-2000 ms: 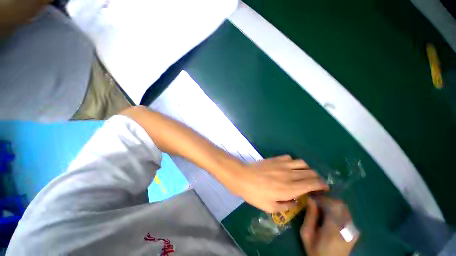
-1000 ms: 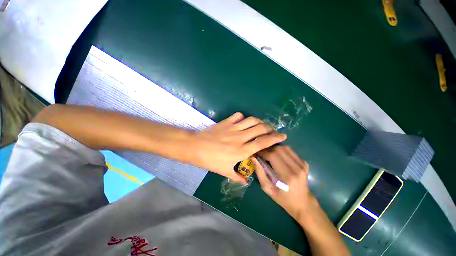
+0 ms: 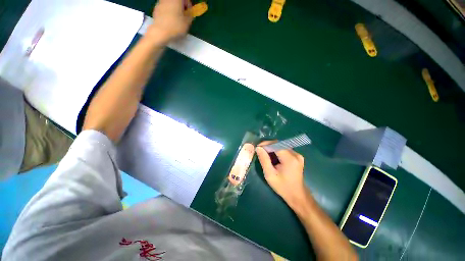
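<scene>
A pale pink-beige fixture [image 3: 241, 164] lies on the dark-green bench, with two dark spots at its near end. Crinkled clear tape [image 3: 227, 198] lies around and beyond it. My right hand [image 3: 283, 171] is just right of the fixture, its thumb and fingertips pinching a grey-white striped strip [image 3: 290, 144]. My left hand [image 3: 171, 20] is over the belt at the top, partly cut off by the frame edge. A yellow plastic part [image 3: 197, 9] is at its fingers; the grip is partly hidden.
More yellow parts [image 3: 365, 40] lie spaced along the green belt, beyond the whitish rail [image 3: 285, 84]. A lined sheet [image 3: 163, 153] lies left of the fixture. A grey block [image 3: 380, 147] and smartphone [image 3: 369, 206] are at right. White paper [image 3: 76, 56] and a neighbour's sleeve [image 3: 11, 135] are at left.
My left hand has moved from the fixture up to the belt, where it is at a yellow part. The fixture is now uncovered. My right hand now shows the striped strip. The camera view has shifted.
</scene>
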